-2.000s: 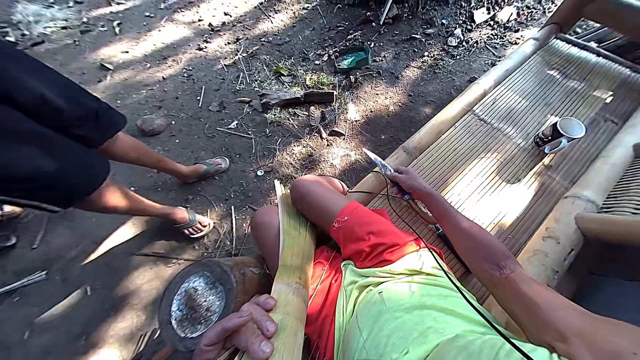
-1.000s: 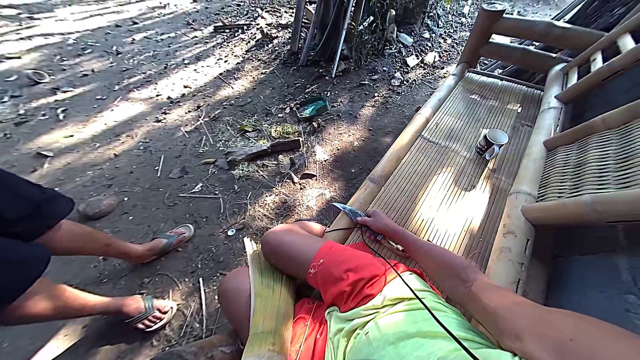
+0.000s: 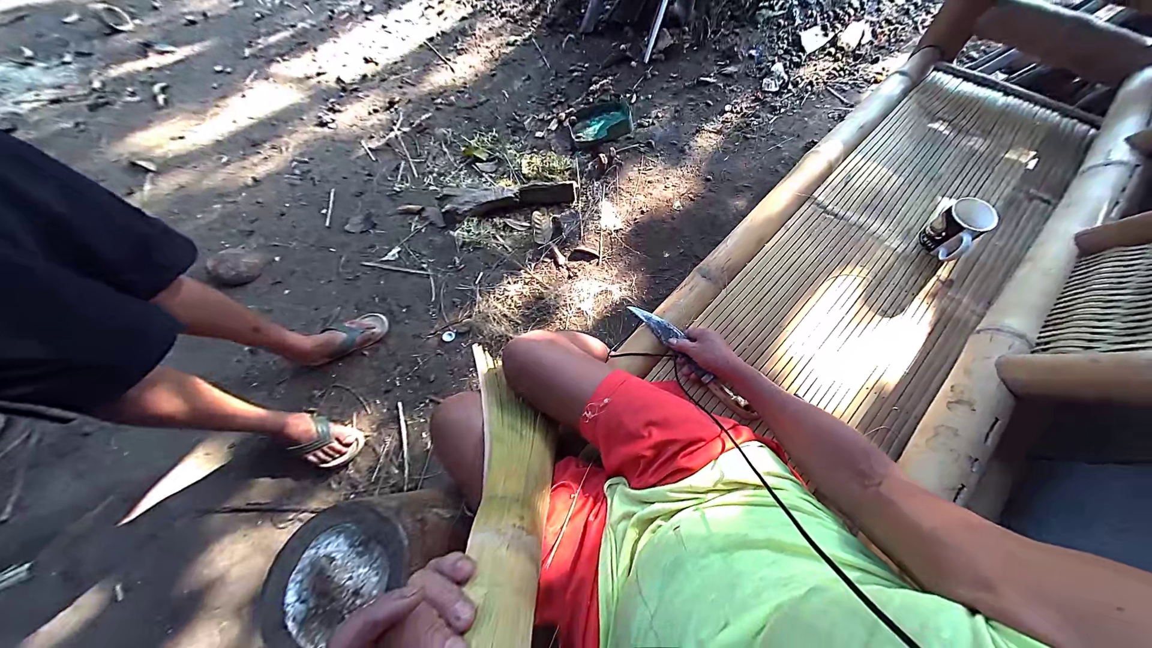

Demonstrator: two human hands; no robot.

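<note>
My right hand (image 3: 706, 354) is closed around a knife (image 3: 659, 326), its pointed blade aimed up and left over the edge of the bamboo bench. Across my lap lies a split piece of bamboo (image 3: 513, 504), its far end between my knees. My left hand (image 3: 418, 607) is at the near left edge of this piece, fingertips by its side; whether it grips the bamboo cannot be told. A thin black cord (image 3: 765, 481) runs from near my right hand down over my green shirt.
A mug (image 3: 961, 227) stands on the slatted bamboo bench (image 3: 810, 297) at right. Lower left is a round vessel (image 3: 337, 576) with ash-like contents. Another person (image 3: 202, 396) in sandals stands at left. A stone (image 3: 236, 266), wood pieces (image 3: 508, 198) and a green object (image 3: 601, 124) lie on the ground.
The view swung right and then partly back. My left hand, out of view one second ago, shows again beside the bamboo. The knife remains in my right hand.
</note>
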